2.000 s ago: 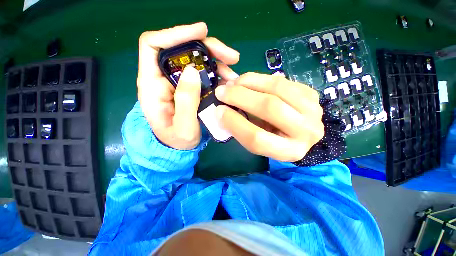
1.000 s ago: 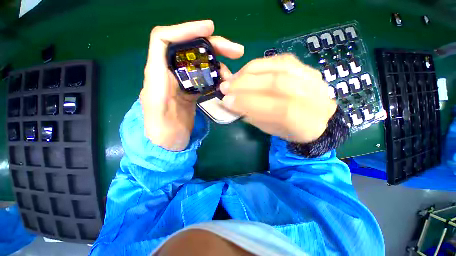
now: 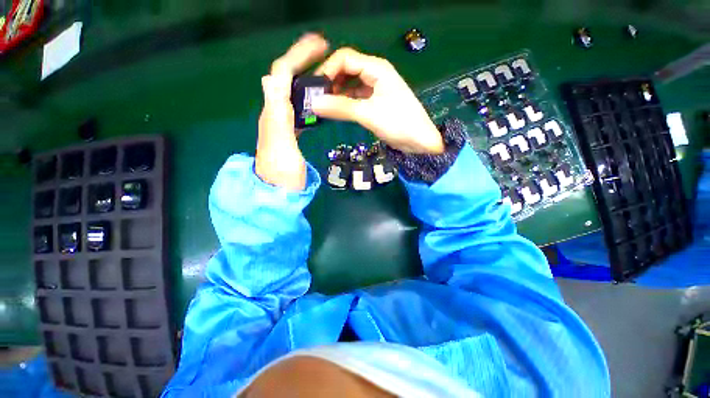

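Note:
My left hand (image 3: 282,116) holds a black watch housing (image 3: 299,102) upright at its left side. A face with a white printed label and a small green patch shows on it; no open gold innards are visible. My right hand (image 3: 381,101) grips the same piece from the right, thumb over the label and index finger curled at its top. The fingers hide much of the piece. Three loose L-marked parts (image 3: 361,177), black with white L faces and small shiny ends upward, lie on the green mat below my hands.
A dark foam tray (image 3: 109,299) with glossy black watches in its upper pockets is at left. A clear blister tray (image 3: 456,105) with rows of L-marked parts is at right, a black plastic tray (image 3: 634,179) beyond it. A spare unit (image 3: 415,40) and a white sheet (image 3: 61,51) lie farther back.
My hands have moved up and closer together. The gold innards and the separate white-faced piece no longer show. The three loose parts have come into view. The camera view has shifted.

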